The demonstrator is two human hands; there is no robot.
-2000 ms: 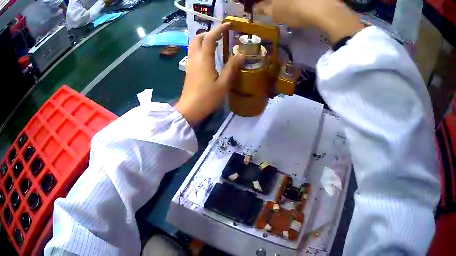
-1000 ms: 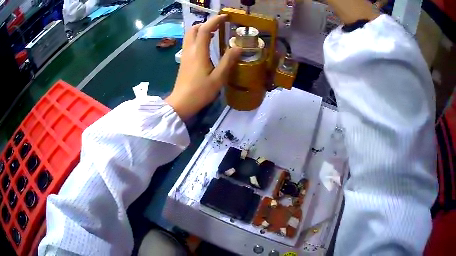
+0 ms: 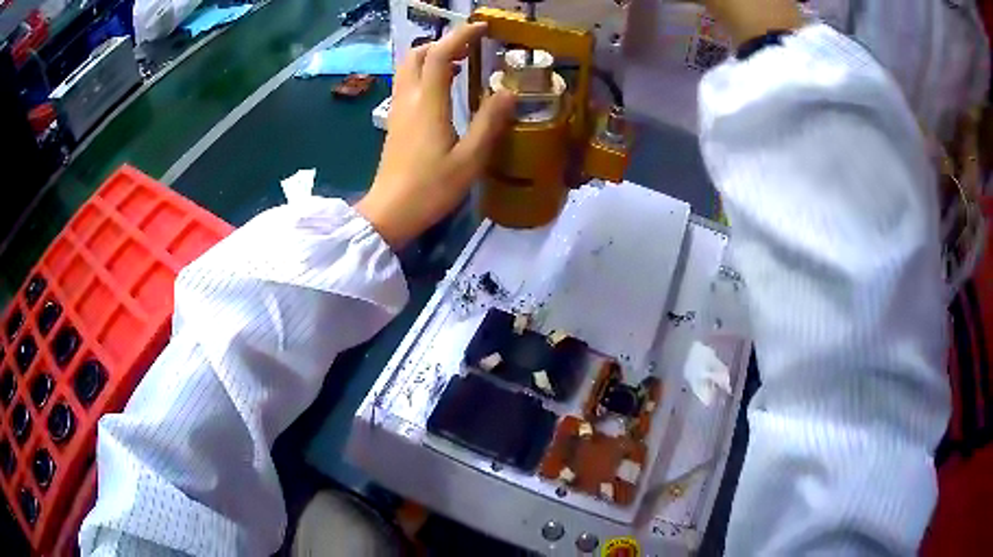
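My left hand (image 3: 436, 152) grips the gold-brown machine head (image 3: 525, 169), its fingertips on the yellow bracket (image 3: 534, 31) and its thumb at the collar of the cylinder. My right hand (image 3: 757, 15) is cut off by the top edge; only its wrist side shows, so its fingers are hidden. Below the head, the white machine bed (image 3: 610, 272) carries a black fixture with pale pads (image 3: 528, 354), a plain black fixture (image 3: 492, 421) and a brown fixture (image 3: 597, 457). A small dark round part (image 3: 623, 400) sits by the brown fixture.
A red foam tray (image 3: 136, 256) at left holds dark round units in several pockets. A crumpled white wipe (image 3: 710, 372) lies on the bed's right side. Blue sheet material (image 3: 346, 59) lies on the green bench. A red-yellow button (image 3: 621, 547) is at the bottom edge.
My right hand has moved up from the top of the machine head, mostly out of the picture. My left hand keeps its hold. The view has shifted slightly.
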